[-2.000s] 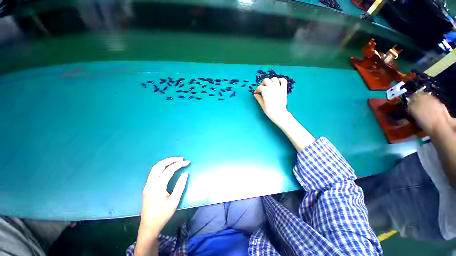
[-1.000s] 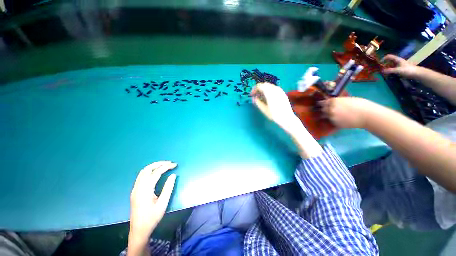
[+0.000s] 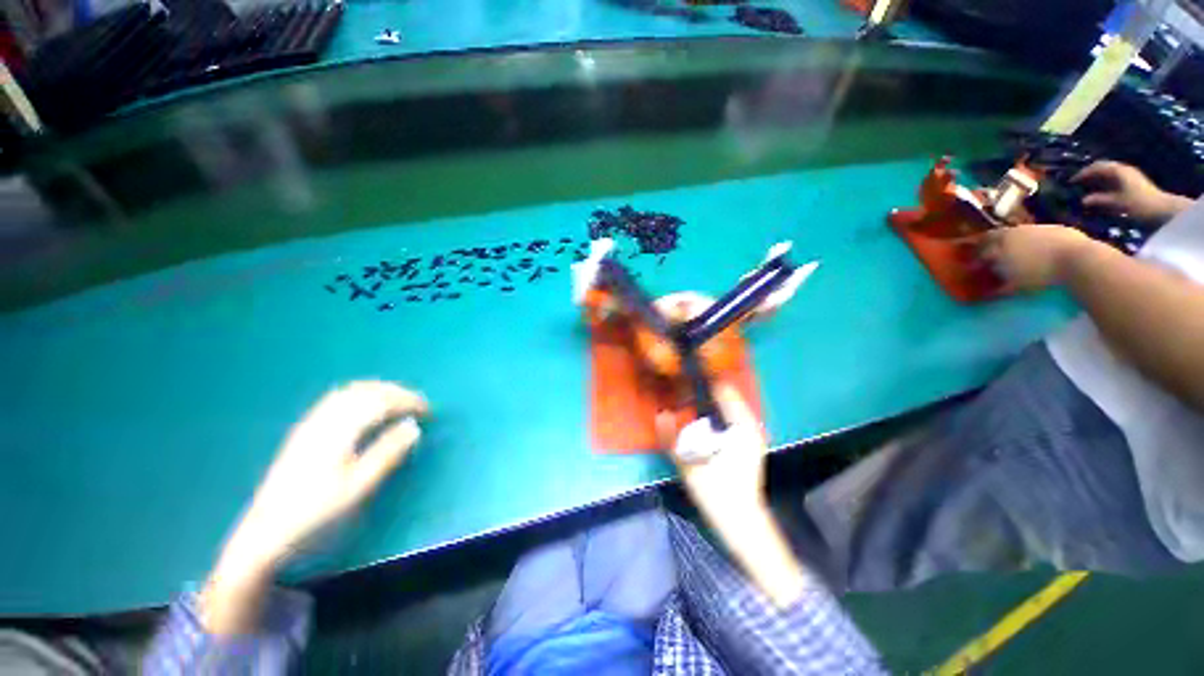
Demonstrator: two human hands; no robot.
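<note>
The assembly fixture, with an orange-red base plate (image 3: 621,396), stands on the teal table in front of me. It carries three long black arms (image 3: 746,301) in a Y, with white end holders (image 3: 592,268). My right hand (image 3: 720,449) is on the near arm's end at the white holder; it is blurred and its fingers look closed around it. My left hand (image 3: 330,456) is over the table at the left, blurred, fingers curled; whether it holds anything is unclear. Small black parts (image 3: 456,271) lie scattered, with a denser pile (image 3: 640,230) behind the fixture.
At the right, a neighbouring person's hands (image 3: 1036,254) work at another orange-red fixture (image 3: 944,238). A dark green strip (image 3: 449,126) runs beyond the table (image 3: 132,409). Black racks (image 3: 198,46) stand far left. The table's near edge runs in front of my lap.
The fixture has come from the right to in front of me, and the neighbour's hand has left it. My right hand has moved from the black pile to the fixture's near arm. The view has shifted.
</note>
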